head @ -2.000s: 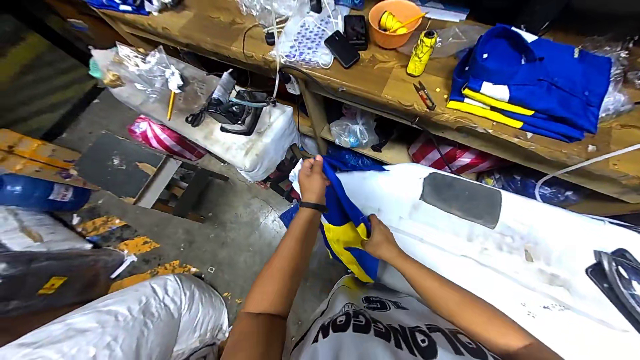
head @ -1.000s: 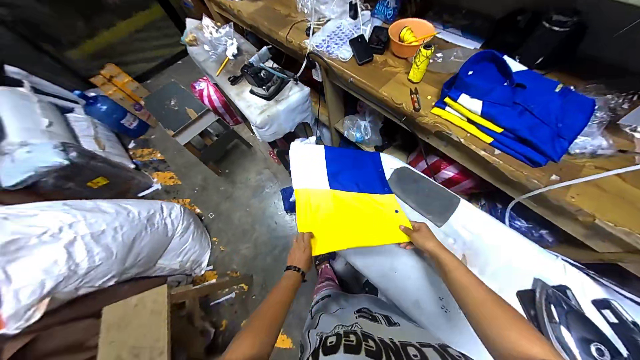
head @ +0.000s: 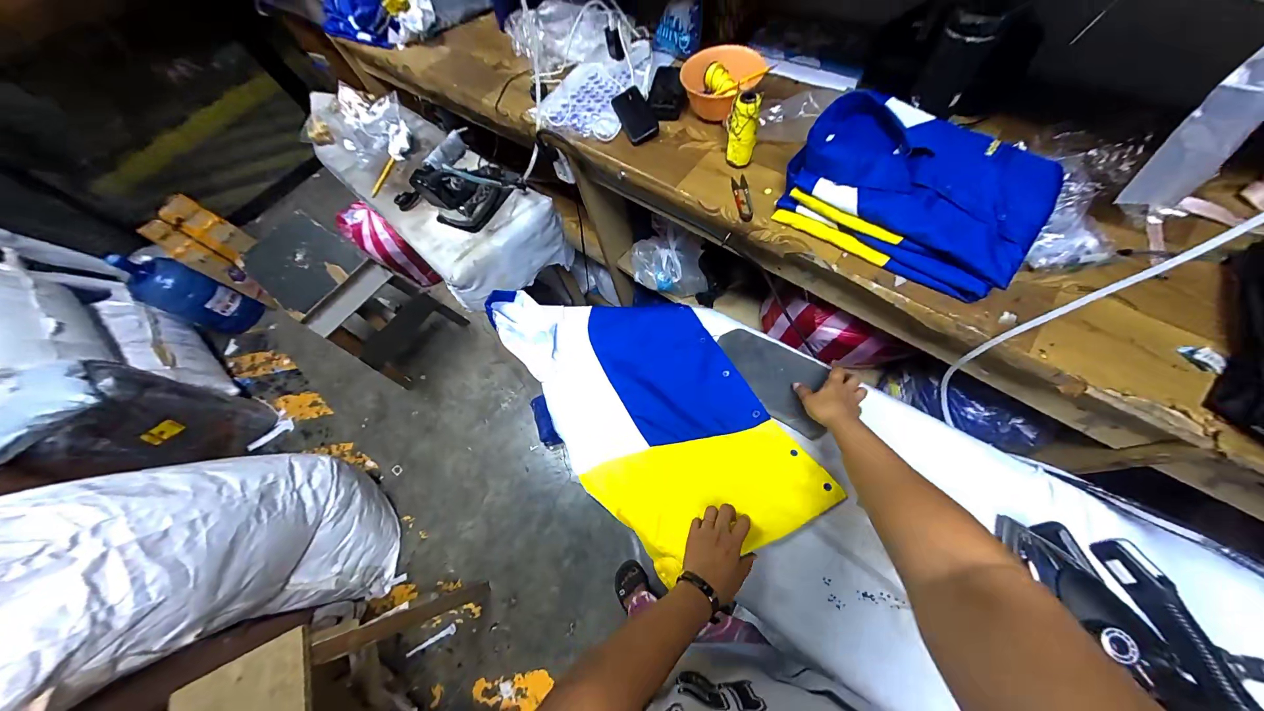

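Observation:
A blue, white and yellow garment (head: 662,385) with snap buttons lies spread over the narrow end of a white-covered ironing board (head: 839,592). My left hand (head: 719,548), with a dark bracelet, rests on the yellow part near its lower edge, fingers slightly apart. To the right, my right hand (head: 834,400) touches the edge of a flat grey pad (head: 775,380) on the board; whether its fingers grip the pad is unclear. An iron (head: 1096,612) sits on the board at the lower right.
On the wooden workbench (head: 681,163) lie a folded blue garment (head: 918,197), thread snips (head: 742,197), a yellow thread cone (head: 743,128) and an orange bowl (head: 713,104). Another iron (head: 459,193) stands on a padded surface. White sacks (head: 197,563) are at the left.
The garment, bunched in both hands at first, then held by its yellow edge, now lies spread on the board. My right hand has let go of it and moved to the grey pad.

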